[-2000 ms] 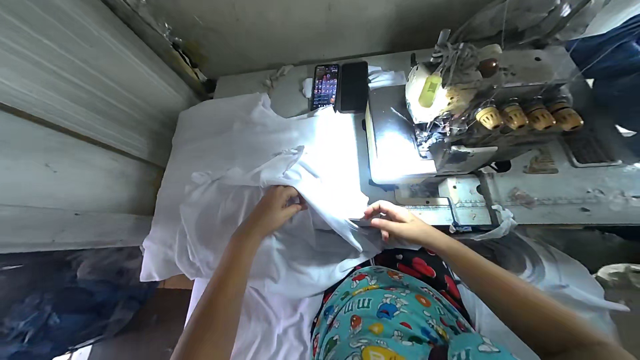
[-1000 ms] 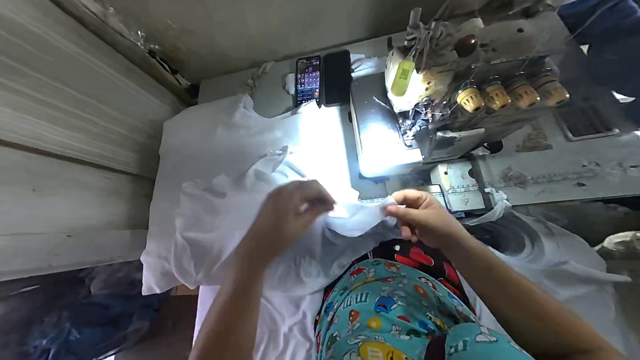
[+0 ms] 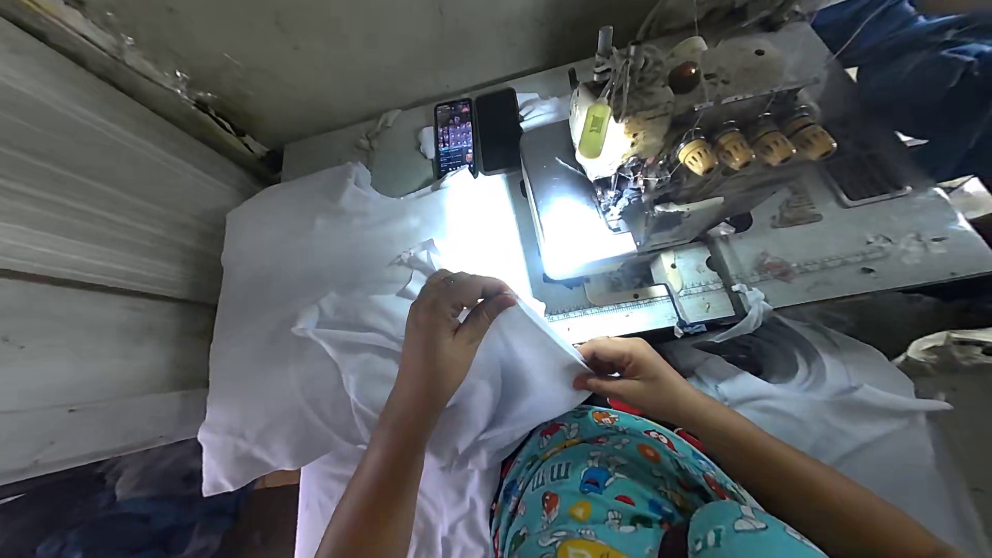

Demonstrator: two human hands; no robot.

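White fabric lies spread and rumpled over the left of the table and hangs down at its front edge. My left hand pinches an edge of it between thumb and fingers. Lower and to the right, my right hand grips the same edge, which runs fairly straight between the two hands. Beyond my right hand stands an industrial sewing machine, its lamp lighting the plate and the cloth. The fabric and my hands are apart from the needle area.
A phone with a lit screen and a dark phone or case lie at the back. More white fabric hangs at the right below the table edge. A wall stands behind. Part of a person in blue clothing shows at upper right.
One second ago my hands were closer together on a bunched piece of the fabric. Now they are farther apart, with the edge stretched between them and my right hand lower.
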